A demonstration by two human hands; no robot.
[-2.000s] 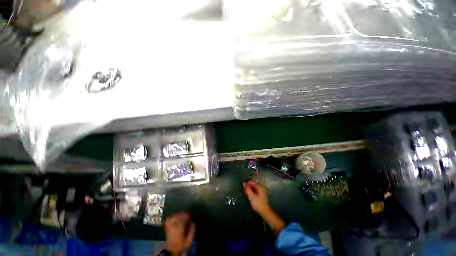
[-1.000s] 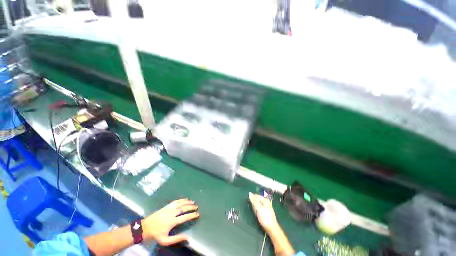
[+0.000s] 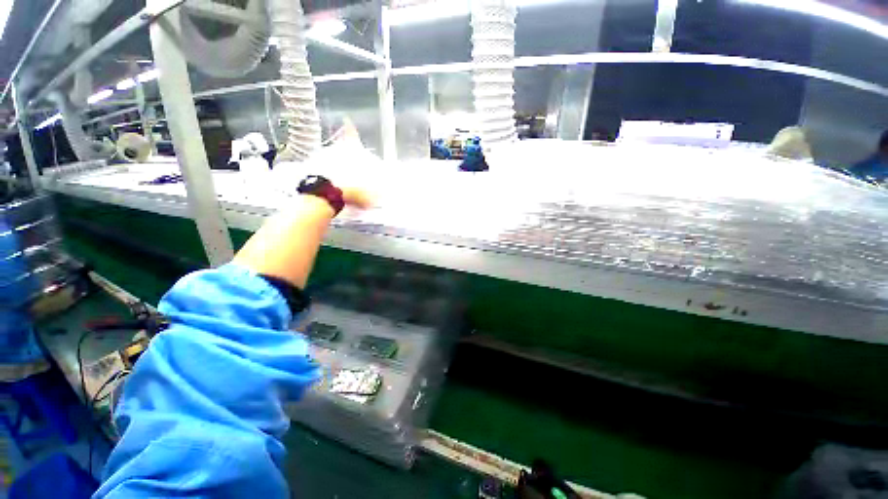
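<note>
My left hand (image 3: 356, 198) reaches out over the bright white shelf (image 3: 438, 210), a dark red band on its wrist. Its fingers are washed out by glare, so I cannot tell whether they hold anything. Below my forearm, a stack of clear blister trays (image 3: 355, 435) stands on the green bench. Green boards (image 3: 378, 345) lie in its rear pockets and a silvery-white part (image 3: 356, 382) in a front pocket. My sleeve covers the stack's left side. My right hand is out of the picture.
Clear plastic sheets (image 3: 682, 214) are piled on the shelf's right side. A white post (image 3: 190, 127) and ribbed white ducts (image 3: 495, 73) rise at the shelf. A small black device (image 3: 540, 481) is cut off by the bottom edge. Blue stools are at lower left.
The view has tilted up towards the shelf. My left hand has left the bench and moved up and forward over the shelf. My right hand has gone out of the picture.
</note>
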